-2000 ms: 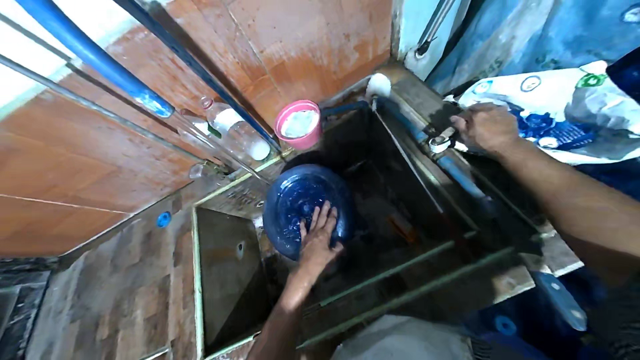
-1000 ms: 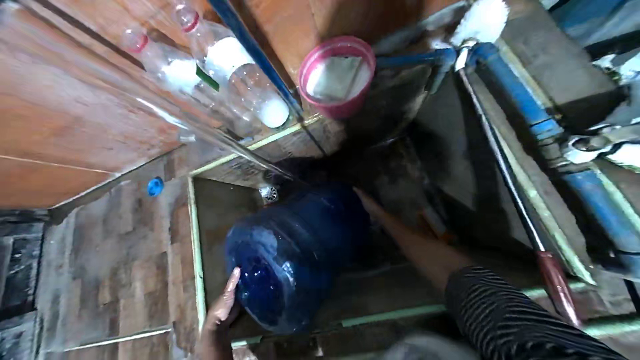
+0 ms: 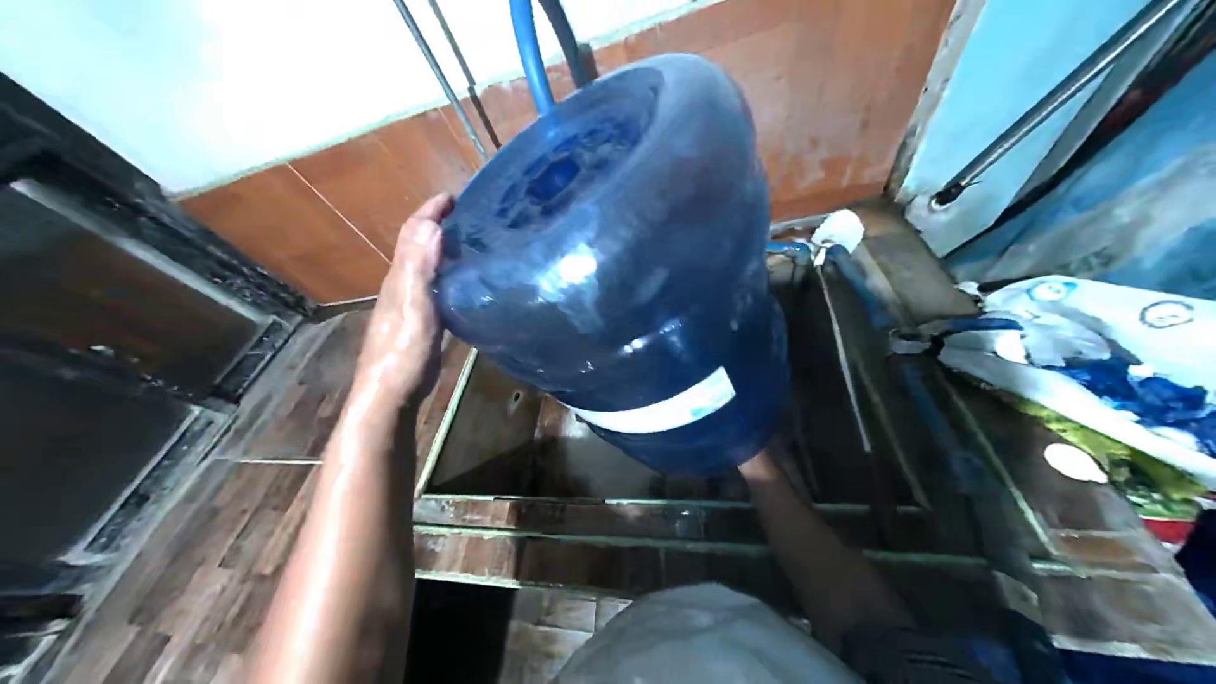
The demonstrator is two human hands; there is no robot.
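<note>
A large blue plastic water jug (image 3: 655, 275) is held up over a tiled basin (image 3: 494, 418), tilted with its round base toward the upper left. A white label strip runs around its side. My left hand (image 3: 408, 285) presses against the jug near the rim of its base, at the left. My right hand (image 3: 757, 467) is at the lower end of the jug, mostly hidden behind it; only the wrist and a little of the hand show. The jug's neck cannot be seen.
Blue pipe with a valve (image 3: 912, 342) runs along the basin's right ledge. A white plastic bag (image 3: 1092, 332) with blue items lies farther right. A blue hose (image 3: 530, 57) hangs behind the jug. An orange tiled wall (image 3: 855, 104) stands behind the basin.
The jug has come up out of the basin, its base now raised. My right hand, at the pipe valve two seconds ago, has moved to the jug. The view has shifted noticeably.
</note>
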